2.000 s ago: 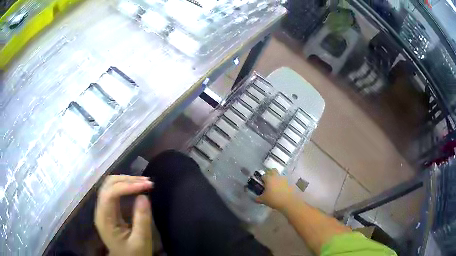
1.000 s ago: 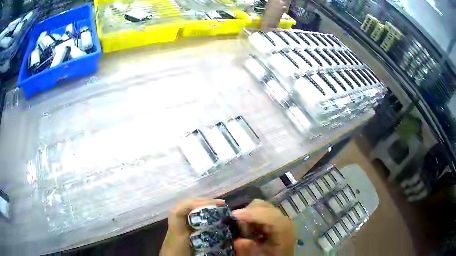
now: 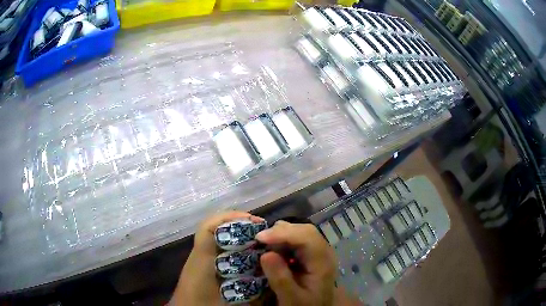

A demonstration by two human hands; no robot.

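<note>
My left hand (image 3: 203,257) is at the bottom centre, closed around three device units (image 3: 236,263) held one above another. Their oval ends with dark, silvery circuit boards face up. My right hand (image 3: 299,257) is at their right side, thumb and forefinger at the ends of the units. A small red spot shows between its fingers; I cannot tell what it is. Three white units with dark side strips (image 3: 263,140) lie side by side in the right part of a clear plastic tray (image 3: 120,149) on the bench.
Stacked filled trays (image 3: 389,66) stand at the bench's right. A blue bin of loose units (image 3: 75,54) and yellow bins (image 3: 167,12) are at the back. A lower tray of units (image 3: 383,227) rests on a pale support below the bench's right edge. A stool stands beyond.
My right hand has come from the lower tray to the units in my left hand. Since one second ago, its thumb and forefinger have shifted against the unit ends. The view has turned toward the bench.
</note>
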